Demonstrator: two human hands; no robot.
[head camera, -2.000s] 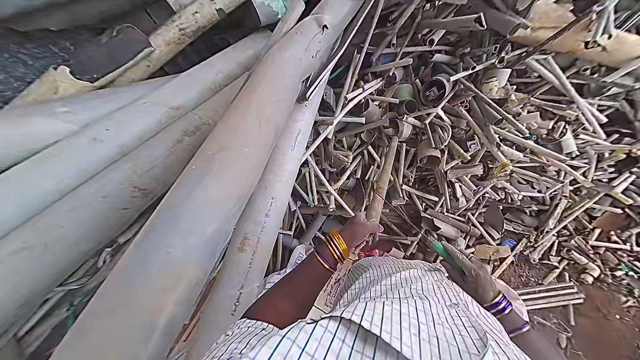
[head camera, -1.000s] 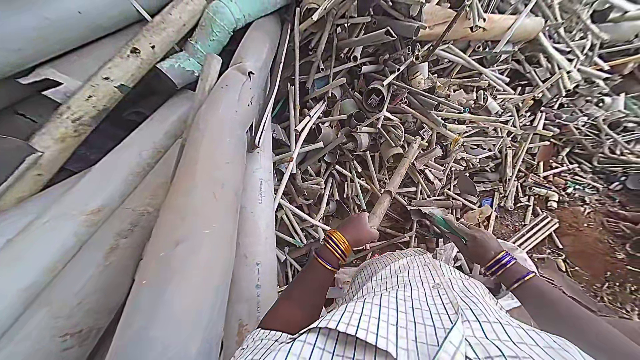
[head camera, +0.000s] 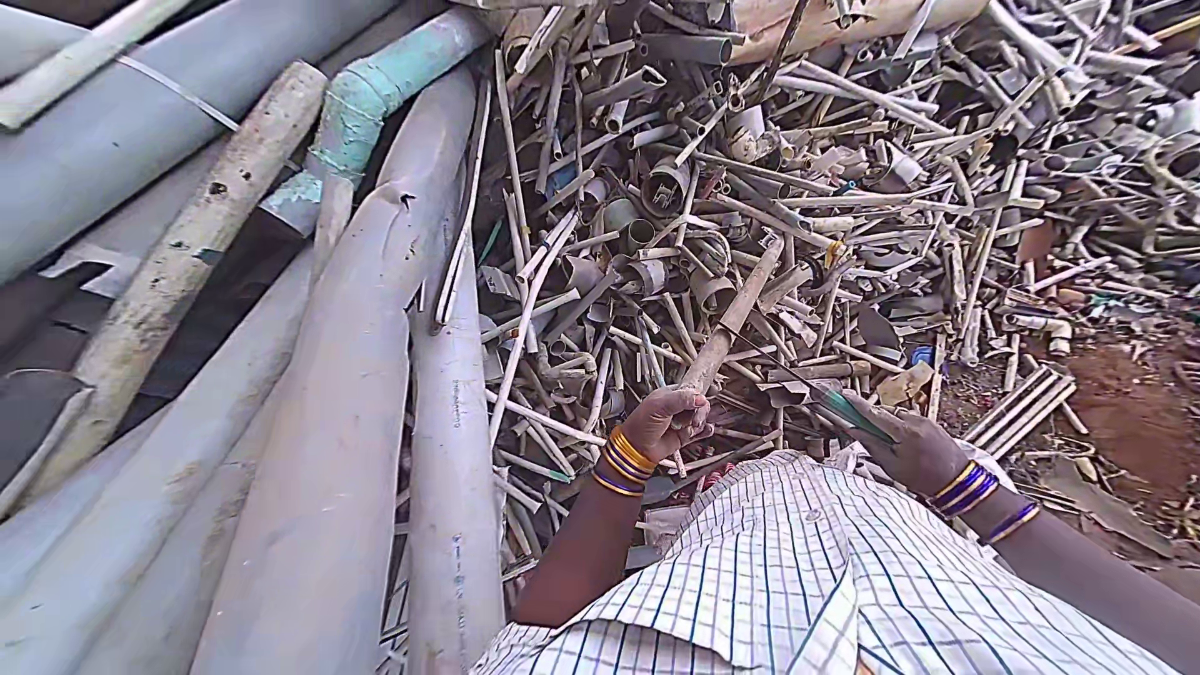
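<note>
My left hand [head camera: 667,422], with yellow and purple bangles at the wrist, is closed round the near end of a dirty pale plastic pipe [head camera: 741,305]. The pipe points up and away over the scrap heap. To its right, my right hand [head camera: 905,448] grips the green handle [head camera: 855,414] of a tool with a thin dark blade [head camera: 769,359]. The blade reaches left to the pipe's middle and appears to lie against it; whether it cuts in, I cannot tell. My fingers hide part of the handle.
Large grey plastic pipes [head camera: 323,394] lie lengthwise on the left, beside a green-coated elbow pipe [head camera: 352,108] and a stained pipe [head camera: 187,253]. A heap of broken pipe pieces [head camera: 844,197] spreads ahead. Several cut lengths [head camera: 1020,410] rest near reddish soil [head camera: 1130,412] at the right.
The view has swung, showing more of the green-coated elbow and of the soil. Both hands keep their holds on the pipe and the green handle.
</note>
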